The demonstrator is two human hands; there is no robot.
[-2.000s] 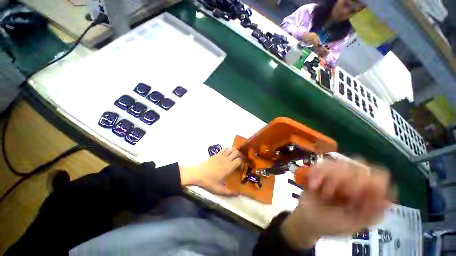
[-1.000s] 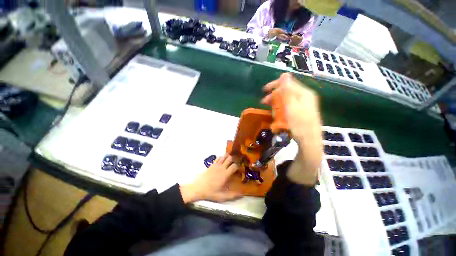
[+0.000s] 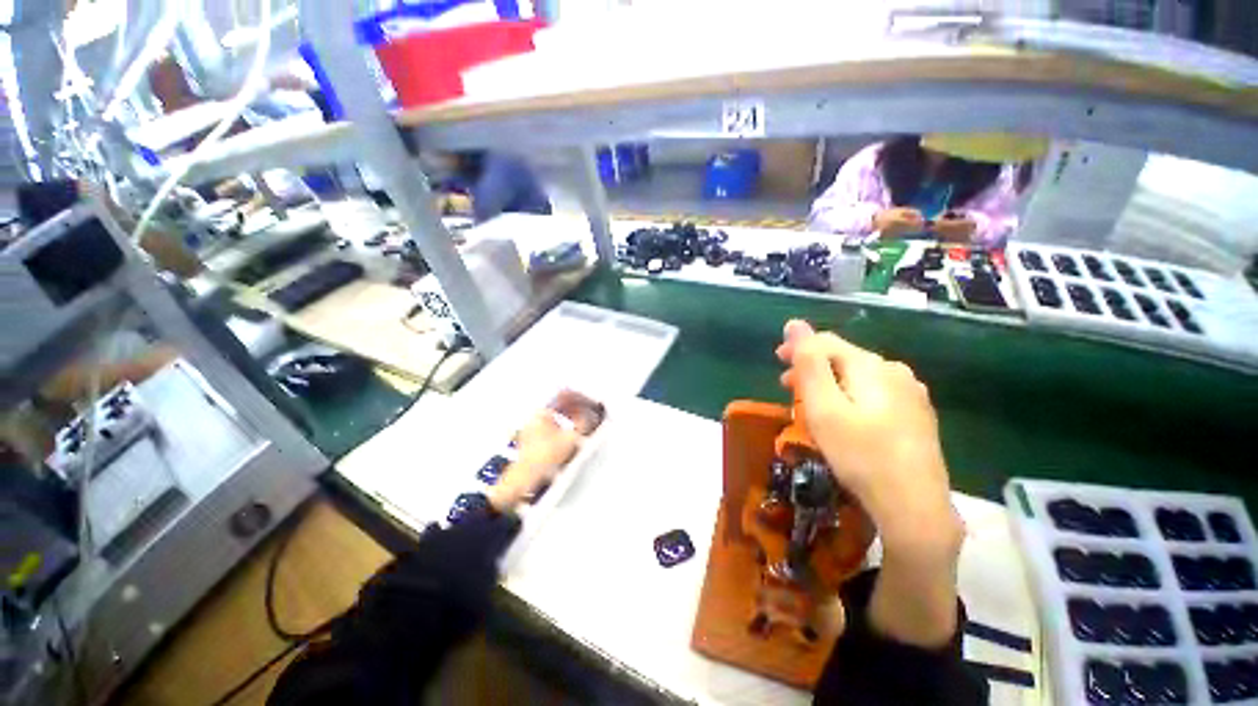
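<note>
My left hand (image 3: 541, 455) is over the left white tray (image 3: 621, 326). Its fingertips are at a glossy brownish-dark housing (image 3: 580, 410); the blur hides whether they grip it. Other black housings (image 3: 469, 508) lie beside and below the hand. My right hand (image 3: 876, 428) is closed over the press handle, which it mostly hides, at the top of the orange toggle press fixture (image 3: 738, 552). The metal clamp linkage (image 3: 807, 497) is below the hand. The fixture nest (image 3: 784, 610) shows no clear dark housing. One loose black housing (image 3: 672, 548) lies left of the fixture.
Two black strips (image 3: 996, 655) lie right of the fixture. The right tray (image 3: 1028, 552) holds rows of black parts. A green conveyor (image 3: 731, 345) runs behind. A shelf (image 3: 828, 113) is above, a grey machine (image 3: 235, 483) at left. A person in pink (image 3: 855, 193) sits opposite.
The view has swung up and left. My left hand has left the fixture base and moved to the left tray. My right hand stays at the handle. The dark housing no longer shows in the nest.
</note>
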